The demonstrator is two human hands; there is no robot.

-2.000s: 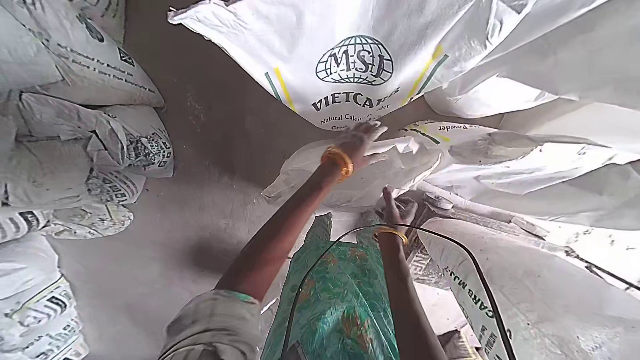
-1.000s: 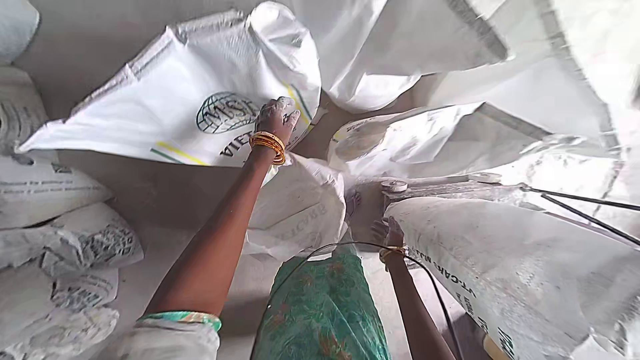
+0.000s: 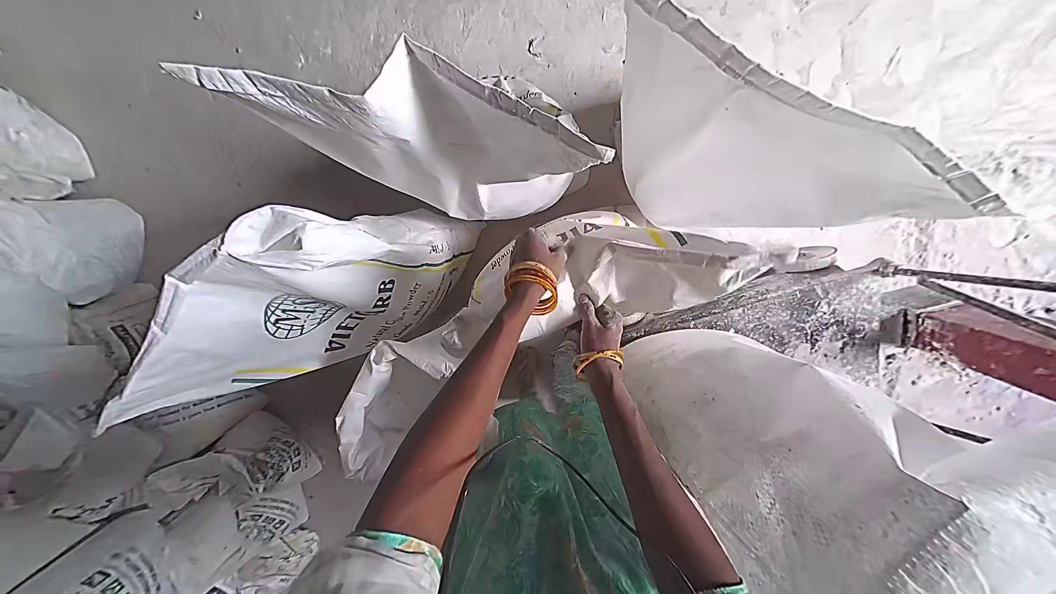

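Observation:
My left hand (image 3: 540, 256), with orange bangles at the wrist, grips the folded edge of a white woven sack (image 3: 652, 268) in front of me. My right hand (image 3: 601, 328) pinches the same sack lower down, its thumb on the material. The sack carries print and a yellow stripe, and its right end reaches a dusty metal piece. Left of my hands lies another printed sack (image 3: 322, 305) with a globe mark and yellow and green lines. A crumpled white sack (image 3: 404, 388) sits below my left hand. My left fingertips are partly hidden by the sack.
Two white sacks stand against the far side, one at centre (image 3: 462, 124) and one at right (image 3: 767, 140). Stacked printed sacks (image 3: 272, 454) fill the lower left. Dusty machinery with metal rods (image 3: 973, 276) and a red beam (image 3: 990, 346) is at right, above a large sack (image 3: 767, 437).
My left hand has left the globe-marked sack, which now lies to its left, and has come close to my right hand on another sack. The view has shifted.

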